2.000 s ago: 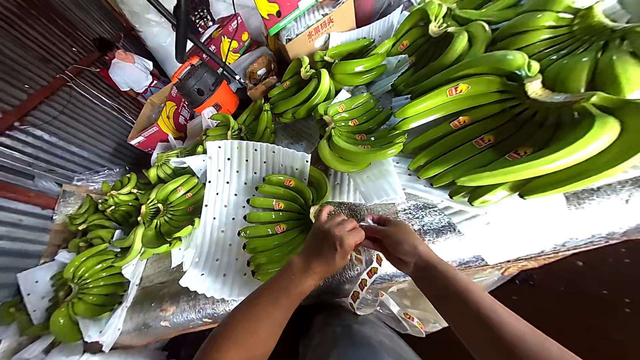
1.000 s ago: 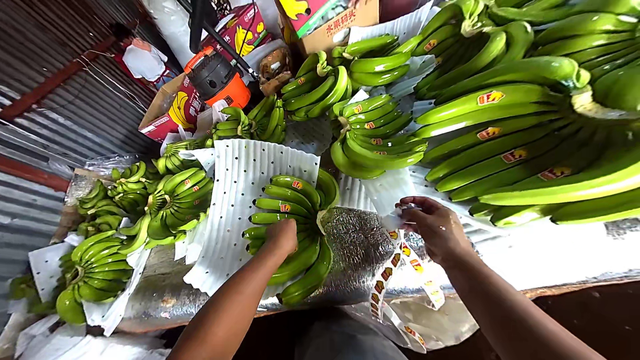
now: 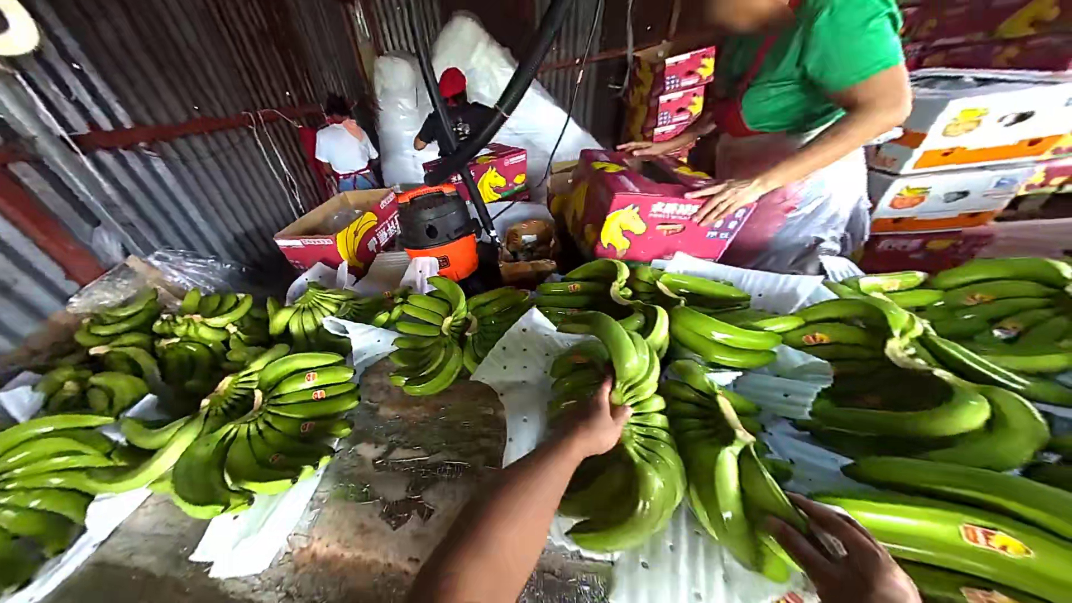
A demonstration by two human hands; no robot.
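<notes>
My left hand (image 3: 596,420) is on a large hand of green bananas (image 3: 641,452) near the middle, its fingers curled among the fruit and partly hidden. To the right, my right hand (image 3: 846,548) touches the lower tips of a neighbouring green banana cluster (image 3: 729,469); something small and pale shows at its fingers. White perforated foam sheet (image 3: 523,368) lies under and behind the middle bunch. At the lower right, green bananas (image 3: 938,519) bear red and yellow stickers. Another stickered cluster (image 3: 280,419) rests on foam left of a bare worn patch of table (image 3: 402,477).
Across the table, a person in a green shirt (image 3: 846,50) has both hands on a maroon carton (image 3: 662,222). An orange and black vacuum cleaner (image 3: 437,230) stands behind the bananas, beside an open carton (image 3: 339,234). Two people are farther back; stacked cartons (image 3: 955,184) stand at right.
The view has swung up, bringing the person in green into sight. My left hand is now on a different-looking spot among the bananas. The strip of stickers seen hanging from my right hand is no longer visible.
</notes>
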